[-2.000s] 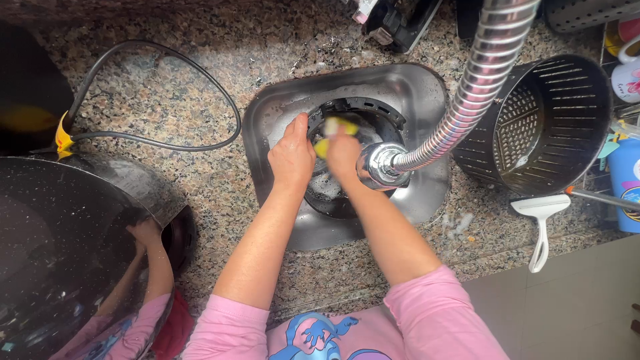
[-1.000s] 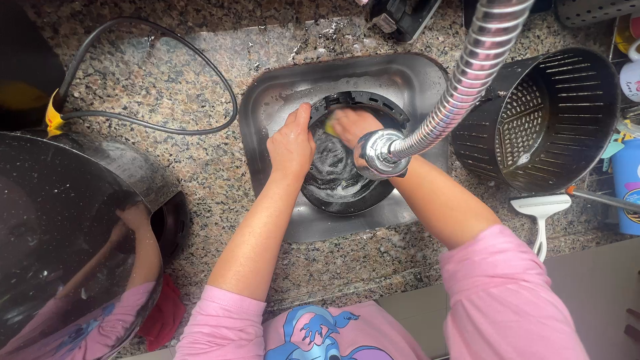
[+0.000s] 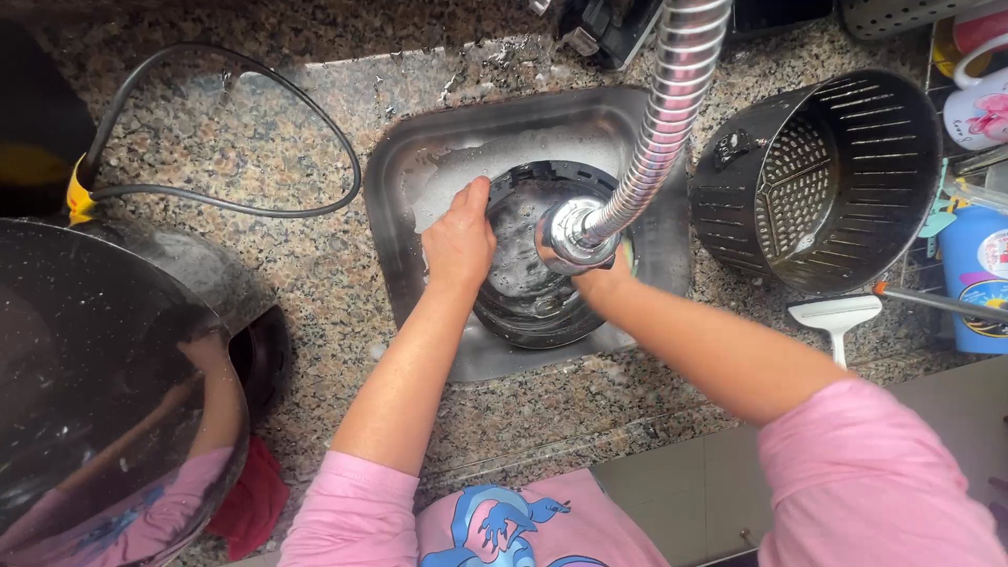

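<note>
A round black pan with a slotted rim [image 3: 516, 303], wet and soapy inside, sits tilted in the stainless steel sink [image 3: 394, 260]. My left hand [image 3: 461, 240] grips its left rim, fingers pointing up and thumb at the inner side. At the pan's right side is my right hand [image 3: 605, 276], partly hidden beneath the chrome faucet head [image 3: 579, 236]. A sliver of a yellow-green sponge [image 3: 628, 256] shows beside that hand; the fingers around it are mostly hidden. The faucet's flexible metal hose [image 3: 681, 87] hangs over the sink.
A black perforated basket [image 3: 819, 181] lies on its side at the right, above a white squeegee [image 3: 835, 313]. Farther right are a blue container [image 3: 980, 272] and a white mug [image 3: 972, 118]. A black cable [image 3: 346, 157] loops at the left, near a large glossy black appliance [image 3: 102, 378] and red cloth [image 3: 252, 500].
My right hand has moved from the pan's upper inside to its right side, below the faucet head. My left hand stays on the left rim.
</note>
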